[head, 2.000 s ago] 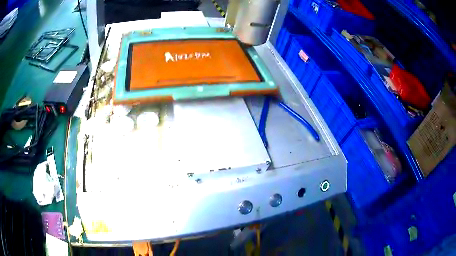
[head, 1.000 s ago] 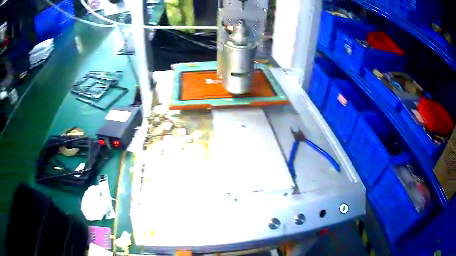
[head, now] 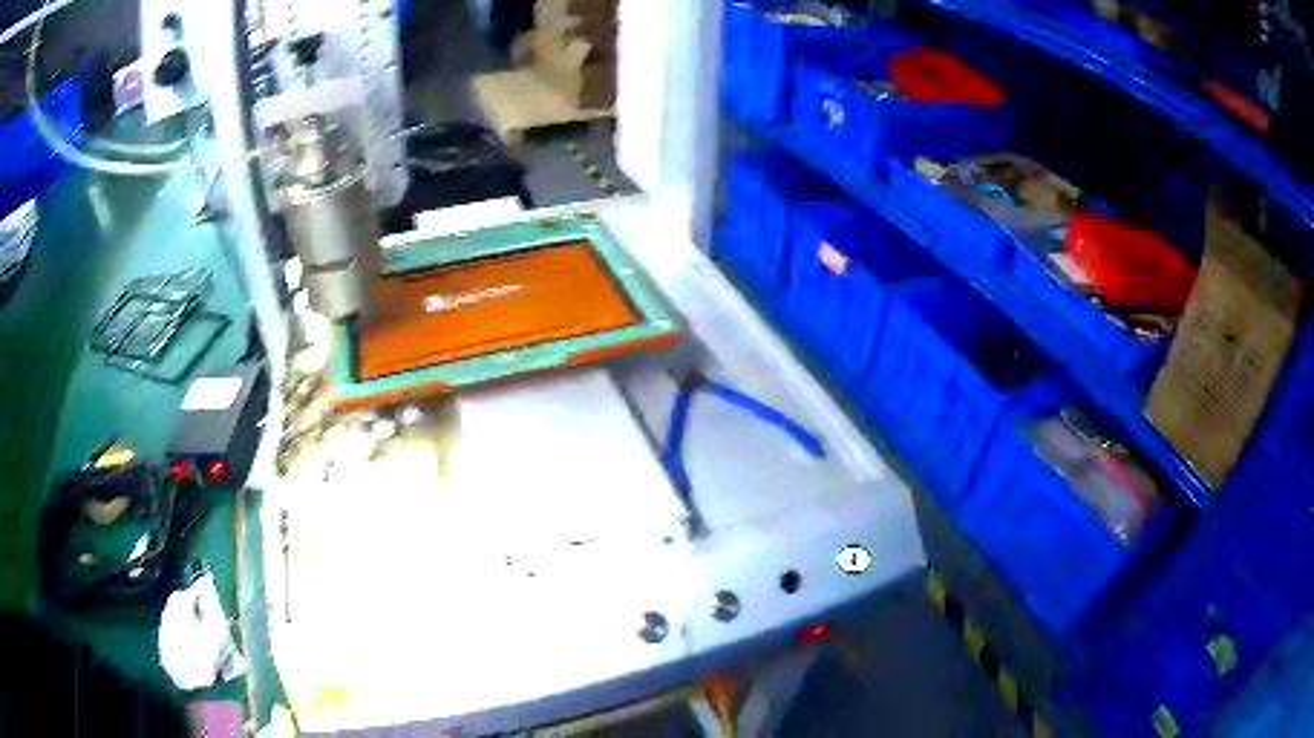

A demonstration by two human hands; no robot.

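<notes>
The orange plate (head: 504, 310) lies on the machine bed toward the back, with white handwriting on it. The pale green frame (head: 634, 281) lies flat around it. The silver cylinder of the dispensing head (head: 329, 231) is over the plate's left end; whether it touches cannot be told. Blue-handled cutters (head: 677, 433) lie open on the bed at the right. Neither of my hands can be made out; a dark blurred shape fills the lower left corner.
Black frames lie on the green bench at left (head: 156, 325), with a pile nearer me (head: 108, 534). A black controller box (head: 216, 418) shows red lights. White wipes (head: 196, 629) lie below. Blue bins (head: 922, 361) stand on shelves at right. Round buttons (head: 725, 606) line the machine's front edge.
The view has turned, shifting the machine left in the picture. The silver cylinder has moved from the plate's right side, across its middle, to its left end.
</notes>
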